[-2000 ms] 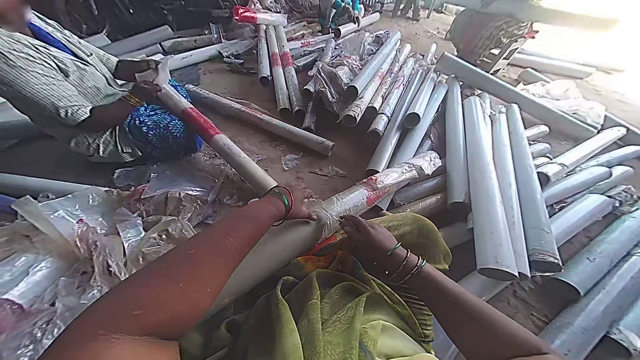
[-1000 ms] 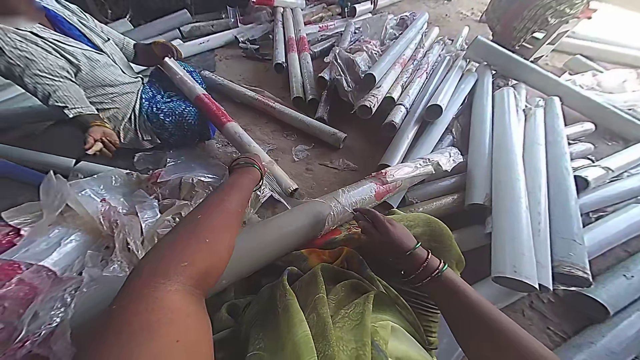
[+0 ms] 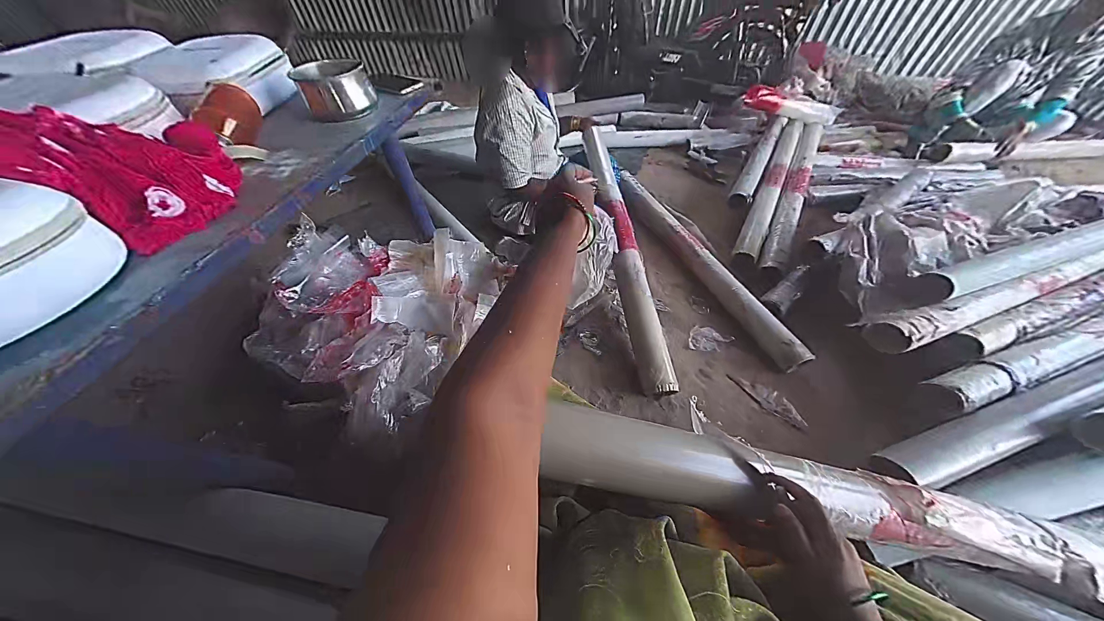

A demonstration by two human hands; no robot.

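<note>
A grey plastic pipe [image 3: 638, 457] lies across the lap, its right part still in clear and red plastic film [image 3: 931, 517]. My right hand [image 3: 798, 522] grips the pipe where bare surface meets film. Stretched far forward, my left hand [image 3: 569, 190] is above the heap of crumpled film; whether it holds anything cannot be made out. Just right of it stands a tilted pipe with a red band [image 3: 628, 250], which the seated person opposite [image 3: 522, 129] has a hand near the top of. The heap of crumpled film [image 3: 388, 310] lies left of my forearm.
A blue-edged table [image 3: 302, 194] at the left bears white rounded objects, a steel pot [image 3: 335, 89], an orange container [image 3: 228, 114] and red cloth [image 3: 129, 172]. Many pipes [image 3: 1018, 414] lie on the right. Another person [image 3: 1018, 95] is at the back right, before corrugated sheeting.
My left hand has left the pipe on the lap and reached forward. My right hand remains at the film's edge. The view has swung up and left, showing the table.
</note>
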